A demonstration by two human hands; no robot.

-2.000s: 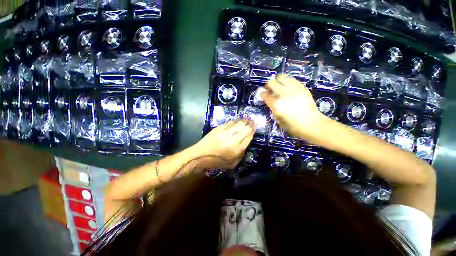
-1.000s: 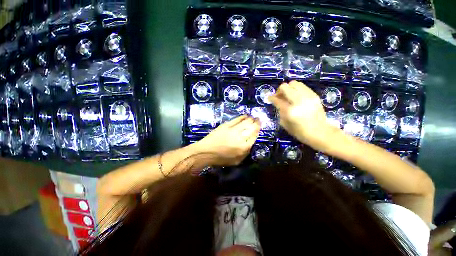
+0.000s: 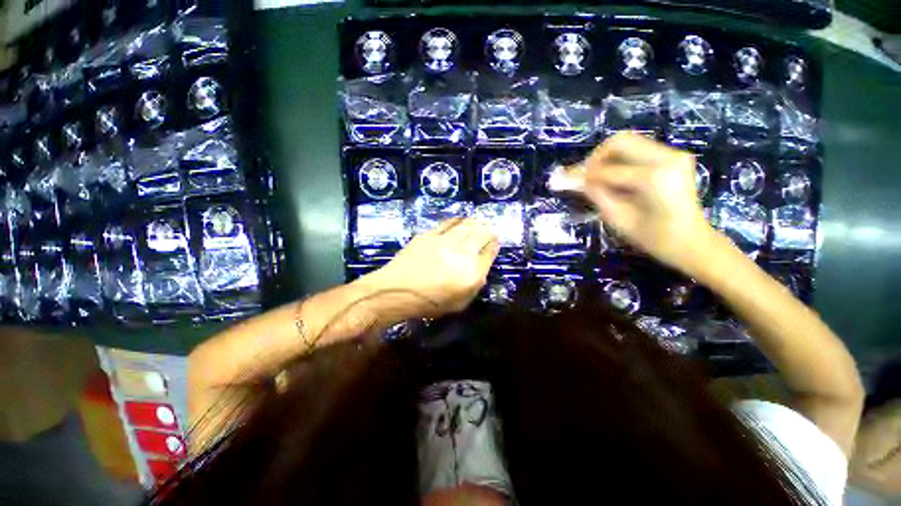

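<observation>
A black glossy tray holds rows of black units with round silver faces, such as one unit in the second row. Crinkled clear film glints between the rows. My bare right hand is raised over the second row and pinches a small white scrap in its fingertips. My bare left hand lies on the film strip below that row, its fingers close together; whether it grips the film cannot be told.
A second black tray of similar units lies to the left on the dark green bench. Red cards show at the lower left. Another person's arm is at the lower right edge. Dark hair fills the bottom middle.
The view has shifted, so the trays sit further left. My right hand has moved right along the second row, and the white scrap now shows in it. My left hand stays low beside the row.
</observation>
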